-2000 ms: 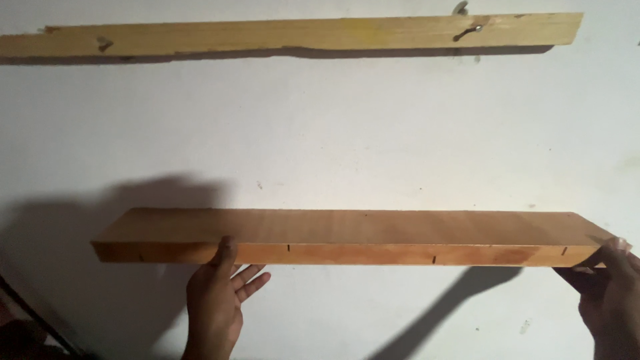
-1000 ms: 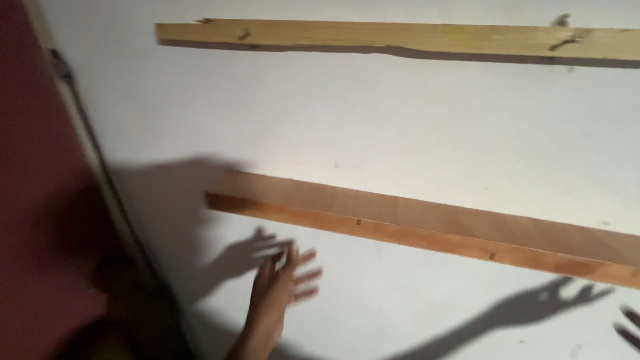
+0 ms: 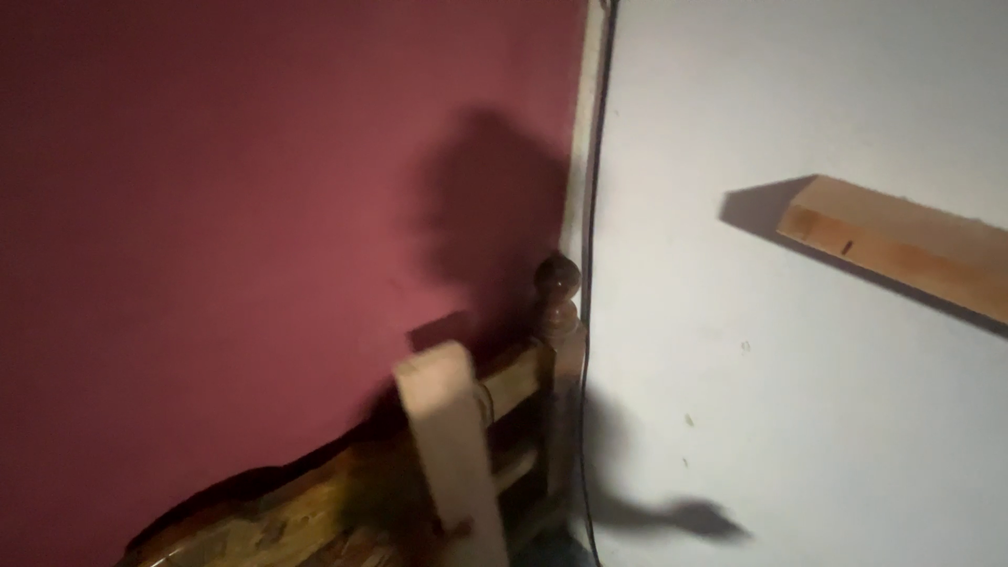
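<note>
Neither of my hands is in view. A wooden shelf board [image 3: 906, 244] juts from the white wall at the right, its left end showing and a short dark mark on its front edge; the rest runs out of the frame. A pale wooden plank [image 3: 453, 449] stands upright, slightly tilted, at the lower middle, in front of a wooden headboard or bench back [image 3: 291, 512]. What holds the plank up is not visible.
A turned wooden post [image 3: 557, 315] with a round finial stands in the corner. Beside it a dark cable [image 3: 591, 276] runs down between the red wall [image 3: 276, 197] and the white wall [image 3: 669, 315]. Shadows fall on both walls.
The view has swung far left to the corner. Two seconds ago both hands held the shelf board; one second ago they were off it, and the board remained at the wall.
</note>
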